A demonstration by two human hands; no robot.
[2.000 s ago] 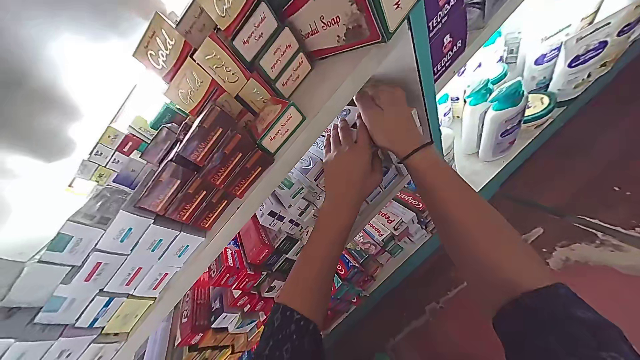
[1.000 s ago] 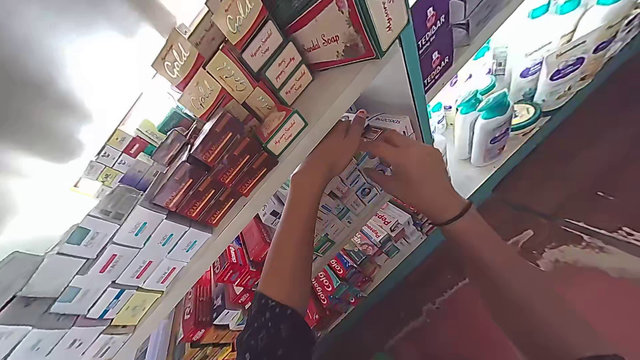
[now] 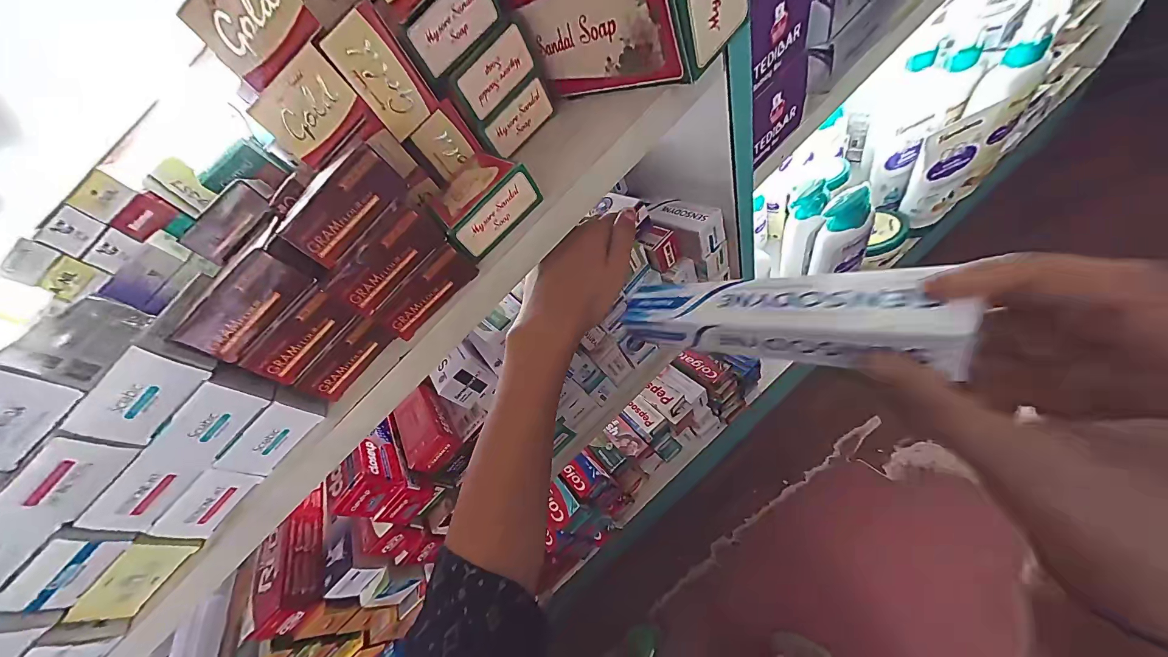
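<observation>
My right hand (image 3: 1031, 338) grips the near end of a white and blue Sensodyne toothpaste carton (image 3: 803, 315), held out to the right of the shelf unit and a little blurred. My left hand (image 3: 584, 269) reaches into the middle shelf, its fingers at a toothpaste box (image 3: 622, 206) there; whether they grip it cannot be told. Beside those fingers stand a Sensodyne box (image 3: 689, 226) and a small red box (image 3: 659, 248). More small cartons lie below the left hand.
On the upper shelf board (image 3: 602, 151) stand sandal soap boxes (image 3: 497, 214) and dark brown cartons (image 3: 342, 205). Colgate boxes (image 3: 584, 479) and red Closeup boxes (image 3: 370, 465) fill the lower shelf. Pump bottles (image 3: 839, 228) stand beyond the teal-edged divider (image 3: 741, 164).
My right hand has moved from inside the shelf out to the right, and a Sensodyne carton is now plainly in it. My left hand stays in the shelf.
</observation>
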